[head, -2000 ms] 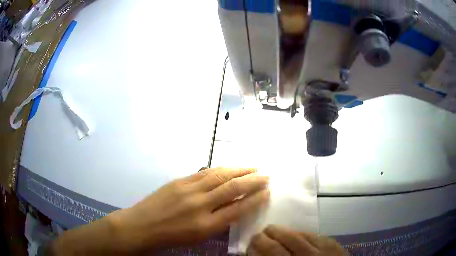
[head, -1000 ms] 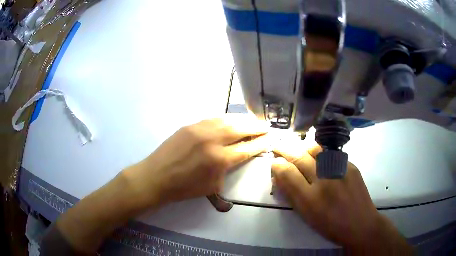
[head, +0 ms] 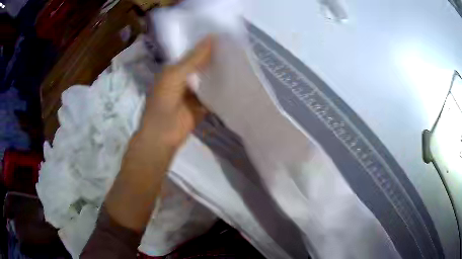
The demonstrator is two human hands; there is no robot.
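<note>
My left hand (head: pixel 175 101) is blurred at the upper left of centre, its thumb and fingers closed on a white fabric strip (head: pixel 238 101). The strip hangs from the hand down to the lower right, alongside the table's ruler edge, and leaves the frame at the bottom. Another long white layered piece (head: pixel 218 182) lies below it, past the table edge. My right hand is not in view.
A white ruffled fabric heap (head: pixel 91 131) lies below the table edge at the left. The printed ruler (head: pixel 324 116) runs diagonally along the table edge. The white table (head: pixel 364 66) fills the upper right, with the small brown-gold lever (head: pixel 427 145) at the right. Red and dark objects stand far left.
The view has swung left and down, away from the machine head. My left hand has left the needle area and now holds a strip at the table's edge. My right hand has gone out of view.
</note>
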